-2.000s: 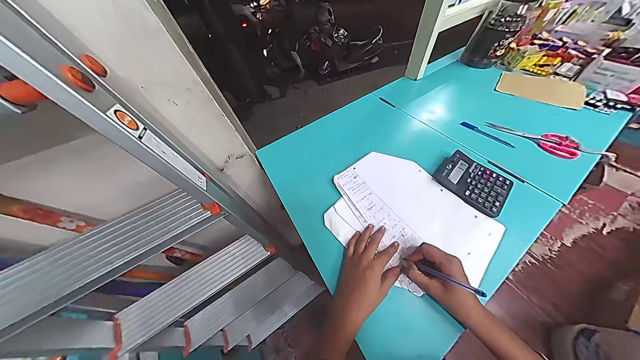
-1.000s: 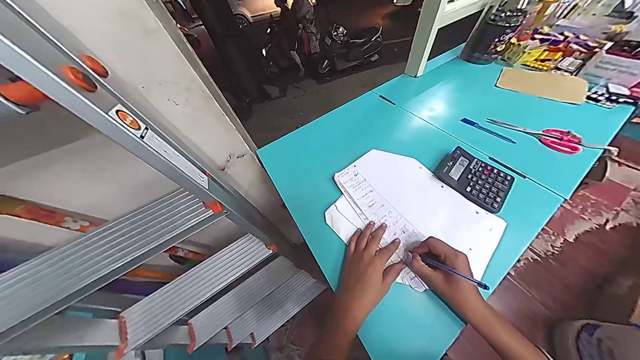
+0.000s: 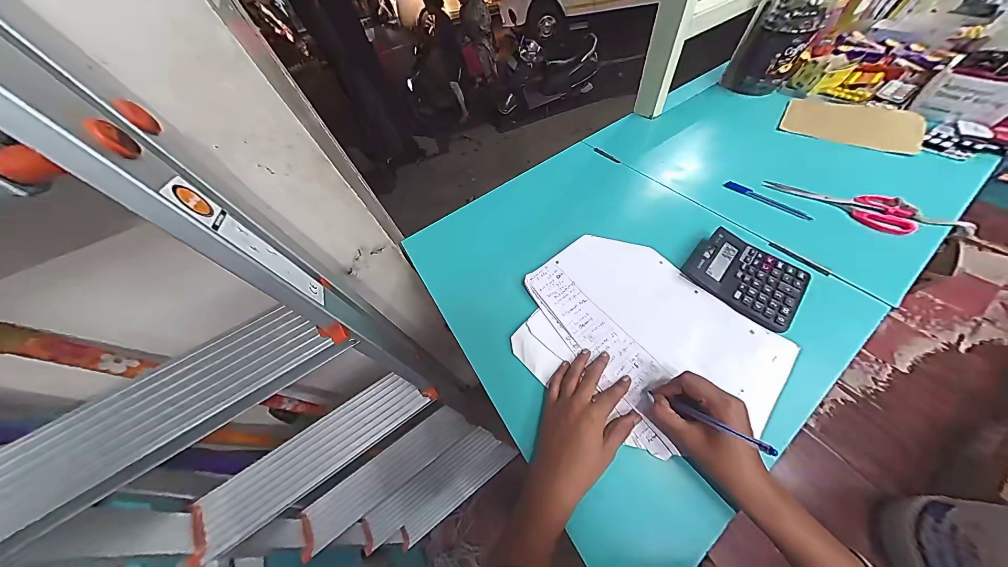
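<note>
My right hand (image 3: 705,421) grips a blue ballpoint pen (image 3: 728,429), its tip on a long narrow sheet with handwriting (image 3: 583,319). My left hand (image 3: 581,409) lies flat with fingers spread on the lower left of that sheet, holding nothing. Beneath the written sheet are larger white papers (image 3: 654,287). A black calculator (image 3: 746,278) rests at the upper right edge of the papers. Farther back on the turquoise table (image 3: 504,228) lie a blue pen cap or capped pen (image 3: 766,200) and red-handled scissors (image 3: 874,211).
An aluminium stepladder (image 3: 307,449) stands at the left against a pale wall pillar (image 3: 260,142). Brown cardboard (image 3: 853,126), a dark jar (image 3: 772,51) and packaged goods (image 3: 866,67) sit at the table's far right. People and a parked scooter (image 3: 555,71) are outside, beyond the table.
My right hand and its pen have shifted slightly over the written sheet. My left hand stays on the paper. Outside, people and a vehicle now show near the scooter.
</note>
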